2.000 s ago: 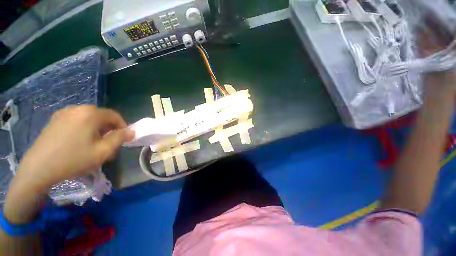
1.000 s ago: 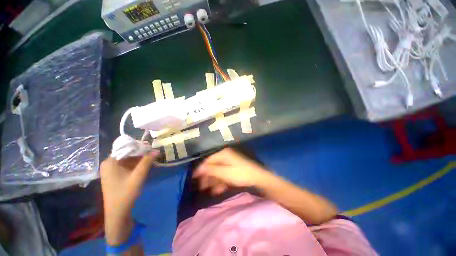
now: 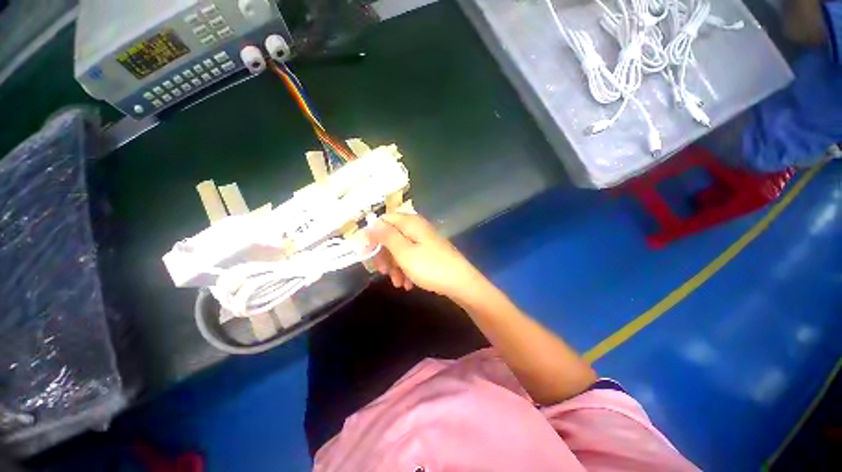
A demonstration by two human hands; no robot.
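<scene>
The white power adapter [image 3: 198, 258] sits at the left end of the white test fixture [image 3: 342, 198], a bar taped to the green bench. Its white output cable [image 3: 263, 284] lies coiled along the bar's front side, over the tape. The cord runs right to my right hand [image 3: 406, 251], whose fingers pinch it near the bar's right end. The cable's tip is hidden by my fingers and glare, so I cannot tell if it is plugged in. My left hand is not in view.
The instrument [image 3: 175, 55] stands at the back left, with coloured test leads [image 3: 309, 111] to the bar. A film-wrapped slab [image 3: 55, 277] is at left. A grey slab [image 3: 554, 101] at right holds tangled white cables [image 3: 637, 55]. A red stool [image 3: 688, 198] and part of another person are at right.
My right hand has moved from in front of my body to the bar and pinches the cord. My left hand has let go of the coil and left the view. The view has shifted right.
</scene>
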